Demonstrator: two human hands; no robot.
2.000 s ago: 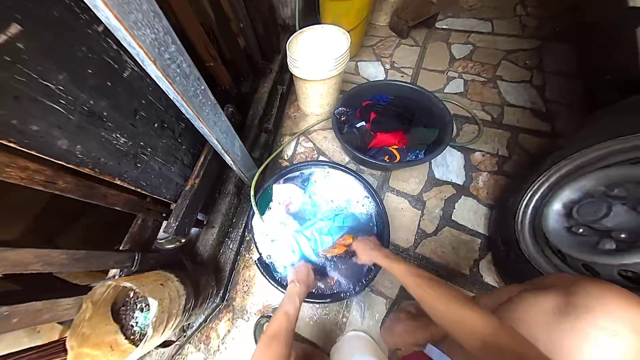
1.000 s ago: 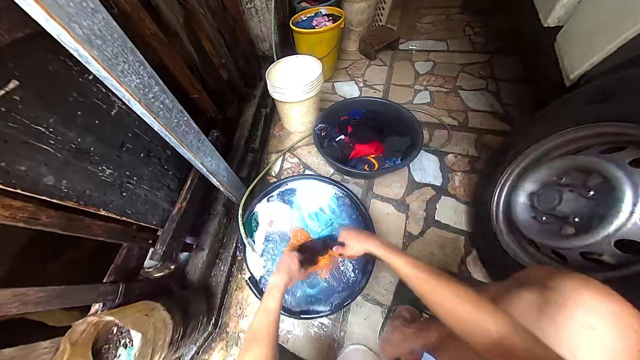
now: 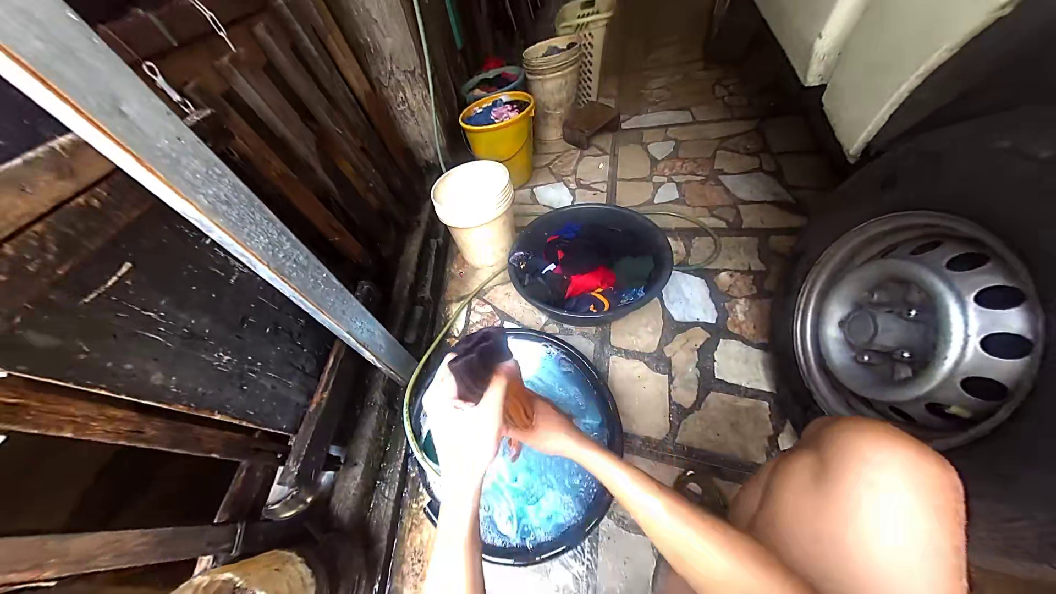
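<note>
Both my hands grip a bunched wet cloth [image 3: 480, 363], dark at its upper end and orange lower down, above a round black basin [image 3: 612, 412] of sudsy bluish water. My left hand [image 3: 470, 408] is blurred and overexposed at the cloth's left side. On the orange part, my right hand [image 3: 540, 422] is closed from the right. Foam and pale blue cloth or water fill the basin; which it is, I cannot tell. Just beyond stands a second dark basin [image 3: 528, 301] holding dark and red clothes [image 3: 590, 282].
A white bucket [image 3: 473, 198], a yellow bucket [image 3: 503, 144] of clothes and a wheel [image 3: 916, 330] surround the basins. A hose [image 3: 445, 330] curves along the near basin's left side. A metal post [image 3: 206, 198] slants at left, over stone paving [image 3: 734, 425].
My hands have lifted the dark and orange cloth up and left from low over the suds. The view has shifted, showing more of the far paving and buckets.
</note>
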